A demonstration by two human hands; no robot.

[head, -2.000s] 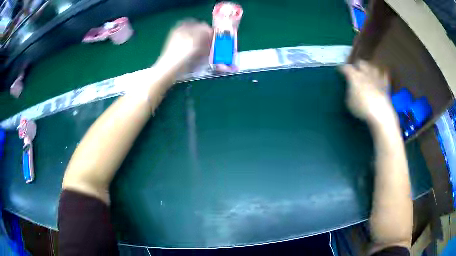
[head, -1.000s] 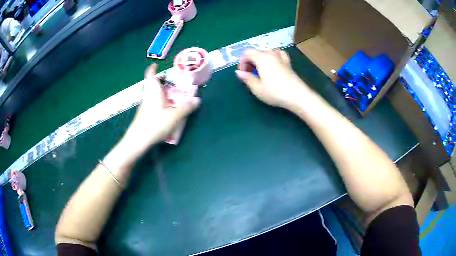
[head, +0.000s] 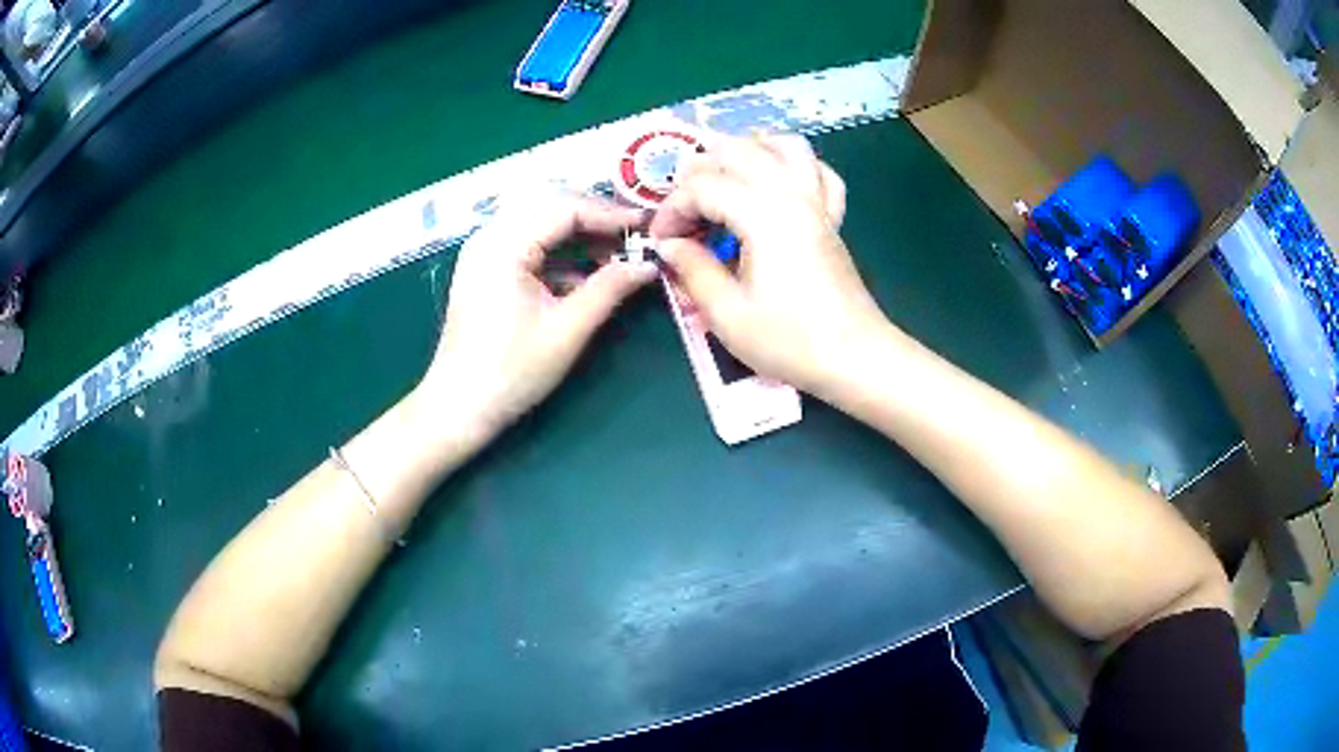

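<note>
A pink handheld fan (head: 755, 411) lies on the dark green bench in front of me, its round head at the pale strip and its open handle pointing towards me. My left hand (head: 536, 294) pinches a tiny white plug (head: 637, 247) at the fan's neck. My right hand (head: 771, 250) meets it there, with thumb and fingertips at the plug's other side. A blue battery pack (head: 723, 246) shows partly under my right fingers; most of it is hidden. Whether the plug is joined cannot be told.
A brown carton (head: 1013, 140) with blue battery packs (head: 1116, 235) stands at the right. Another fan with a blue battery (head: 49, 585) lies at the far left of the bench. A fan handle (head: 570, 47) is on the green conveyor at the top.
My left hand has let the fan down onto the bench and moved right. My right hand has come in to meet it at the fan's neck. The fan on the conveyor has moved up and right.
</note>
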